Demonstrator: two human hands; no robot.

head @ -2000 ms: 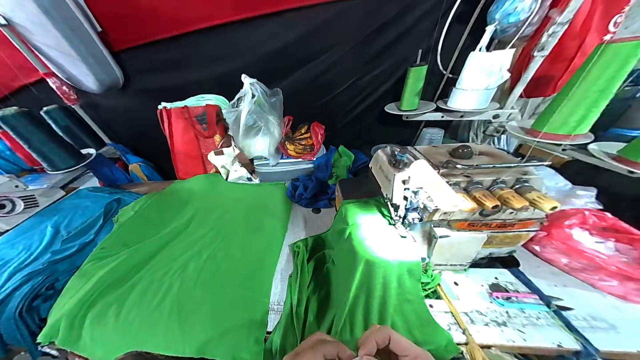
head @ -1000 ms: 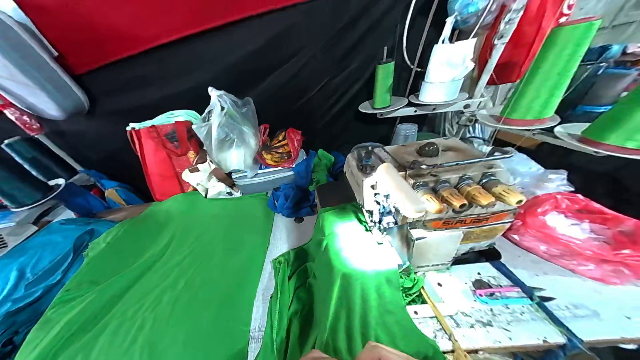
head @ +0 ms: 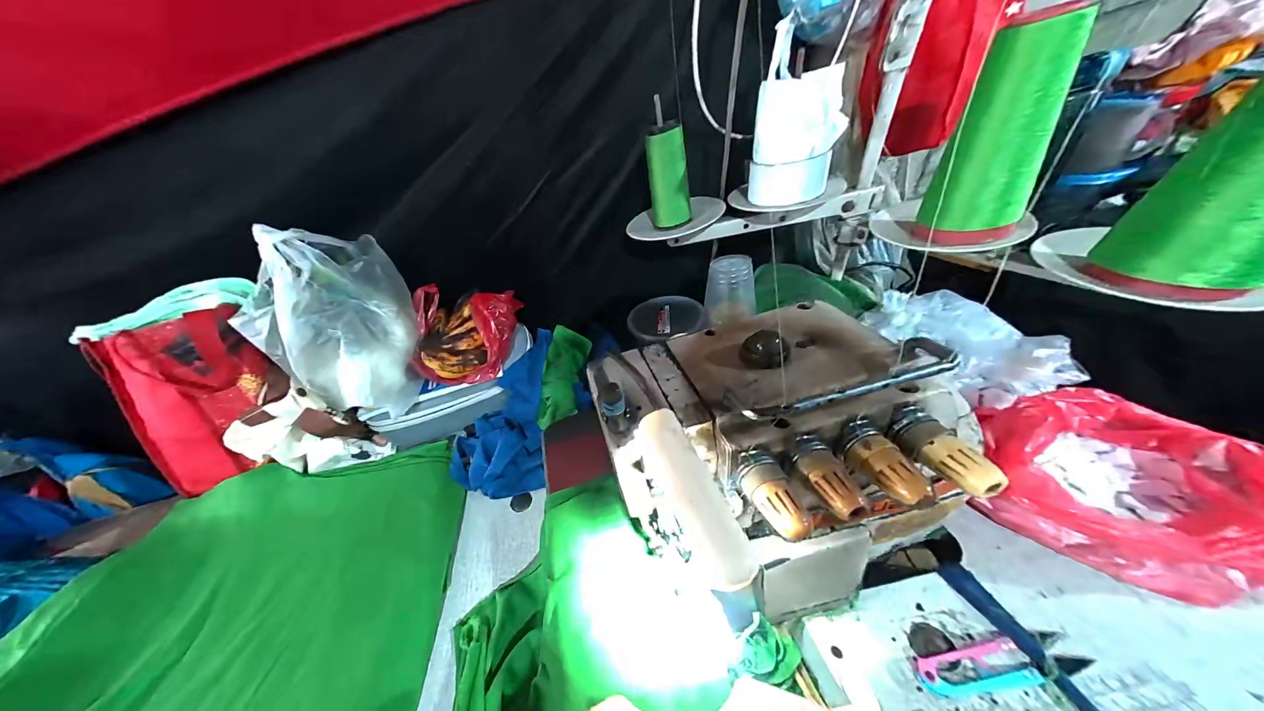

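At the bottom edge only slivers of my two hands show, the left hand [head: 614, 704] and the right hand [head: 765, 697], over green fabric [head: 513, 632] that runs to the front of an overlock sewing machine [head: 800, 365]. What the fingers hold is cut off below the frame. A bright light washes out the cloth beside the machine's needle area. Further left, a large flat piece of green fabric [head: 267, 573] covers the table. Green thread cones [head: 1012, 118] stand on the thread rack above the machine.
Behind the green cloth are a red bag [head: 188, 385], a clear plastic bag [head: 341, 326], bananas in red plastic [head: 459, 336] and blue cloth [head: 504, 434]. A pink plastic bag [head: 1136, 484] lies right of the machine. Thread snips [head: 978, 667] rest near the front right.
The view has shifted toward the machine. My hands, more visible at the bottom edge two seconds ago, are now mostly out of frame.
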